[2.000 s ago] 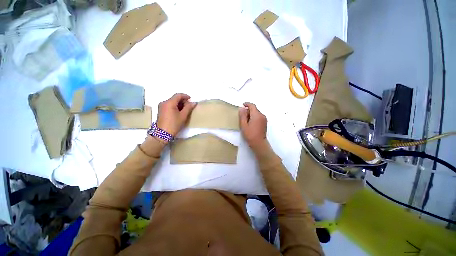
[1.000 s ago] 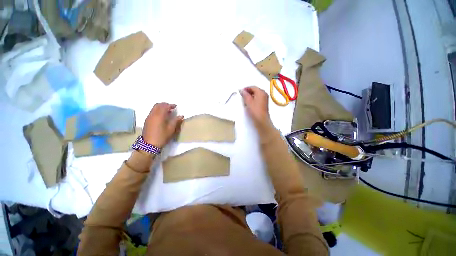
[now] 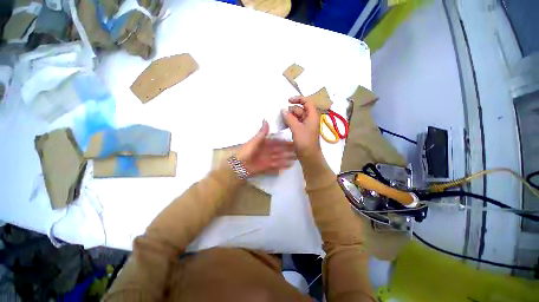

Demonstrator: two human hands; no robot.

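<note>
Two khaki peaked pieces lie one behind the other on the white table. The farther piece [image 3: 222, 158] is mostly covered by my left hand [image 3: 267, 154], which is blurred, flat and has its fingers spread to the right. The nearer piece [image 3: 255, 202] is partly under my left forearm. My right hand [image 3: 302, 121] is raised beside the scissors, fingers bent, thumb near the fingertips; whether it pinches something thin and white cannot be told.
Scissors [image 3: 334, 126] and a dotted tan piece [image 3: 319, 99] lie beside my right hand. The iron [image 3: 381, 194] rests on khaki cloth [image 3: 369, 138] at right. Cut-piece stacks [image 3: 59, 168] lie at left, a tan template [image 3: 164, 75] at upper left, bundles [image 3: 127, 29] beyond.
My left hand has swept right across the farther khaki piece, and its fingers have opened out. My right hand stays near the scissors, its fingers more bent. The view has shifted.
</note>
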